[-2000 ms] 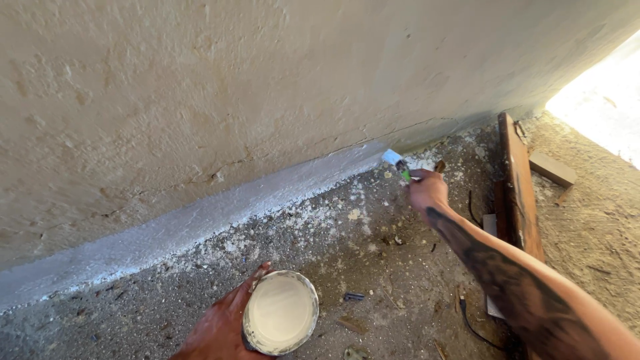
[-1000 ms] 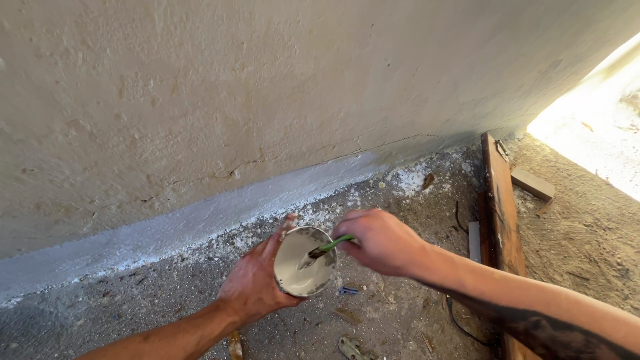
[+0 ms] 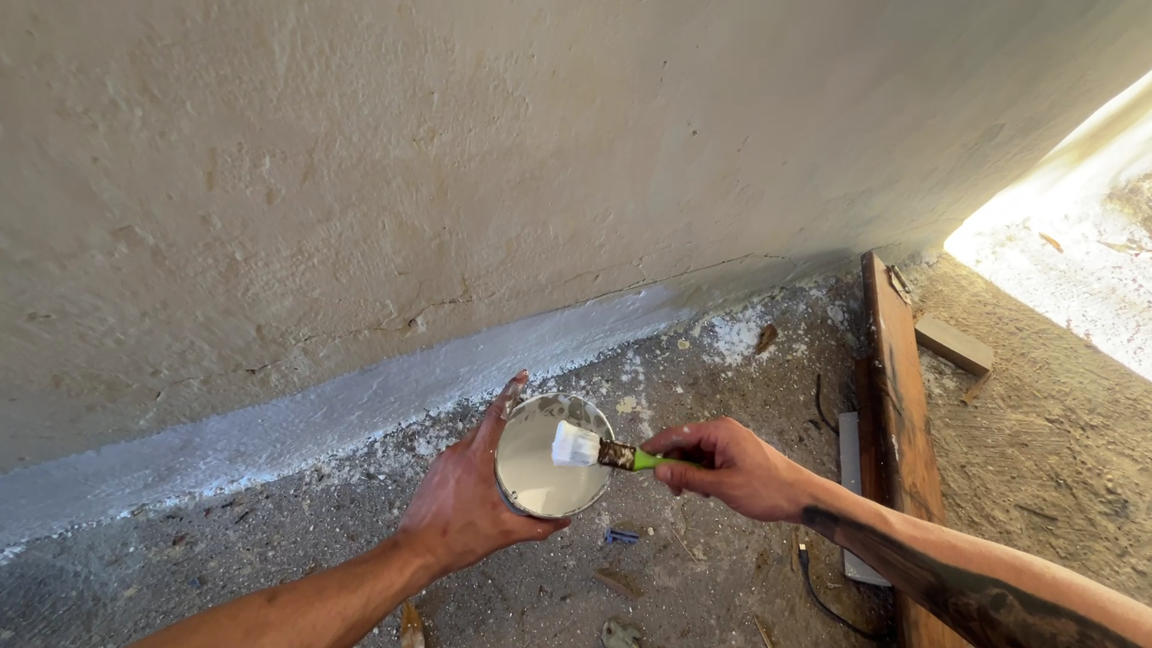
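Note:
My left hand (image 3: pixel 468 499) grips a round container of white paint (image 3: pixel 540 468) from its left side, thumb and fingers around the wall. My right hand (image 3: pixel 729 468) holds a paintbrush (image 3: pixel 621 454) by its green handle, with the white-coated bristles over the container's opening. The brush's ferrule is dark and paint-spotted. Behind the container, a band of white paint (image 3: pixel 450 373) runs along the foot of the rough beige plaster wall (image 3: pixel 405 180), ending toward the right part of the wall.
A brown wooden board (image 3: pixel 904 405) with a metal hinge lies at the right, beside a small wood block (image 3: pixel 954 344) and a dark cable (image 3: pixel 819 585). A blue plastic piece (image 3: pixel 621 536), a dry leaf (image 3: pixel 766 338) and paint flecks lie on the concrete floor (image 3: pixel 297 558).
Two seconds ago the brush was at the wall's base; one second ago its bristles were down in the container. Now my right hand holds it higher, bristles pointing left above the paint.

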